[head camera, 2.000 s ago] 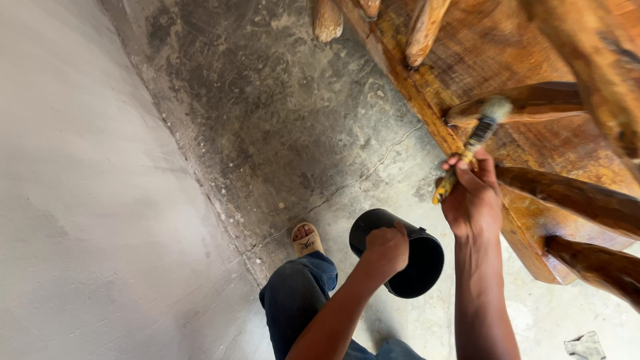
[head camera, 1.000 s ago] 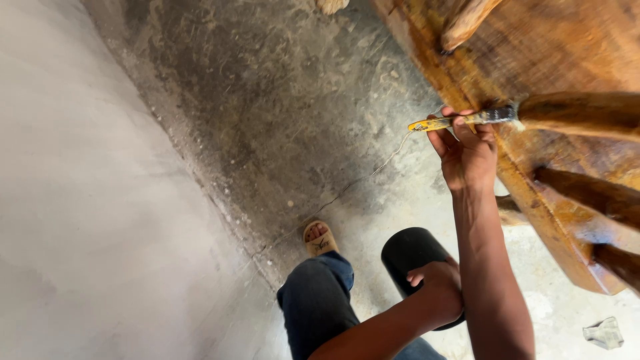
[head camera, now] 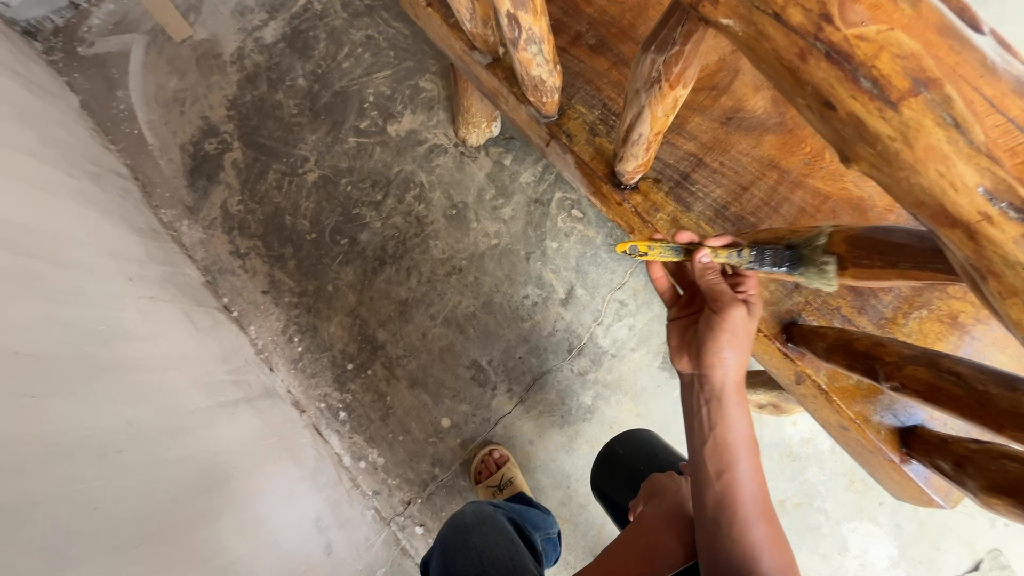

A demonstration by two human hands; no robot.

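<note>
My right hand grips a paintbrush by its worn yellow handle. The brush's pale bristles lie against a rounded wooden spindle of a varnished wooden bench or chair. Below, my left hand is on a black cylindrical container, partly hidden behind my right forearm; its opening is out of view. The thick wooden seat has a wet-looking, glossy surface near the brush, and darker glossy spindles rise from it at the right.
A pale wall runs along the left. The concrete floor has a long crack. My sandalled foot stands near the wall's base. Paler spindles and a thick rail are at the upper right; a wood strip lies top left.
My right hand has brought the brush from above the seat's edge, bristles up, to the spindle, now lying sideways. The black container has gone lower, its opening now hidden.
</note>
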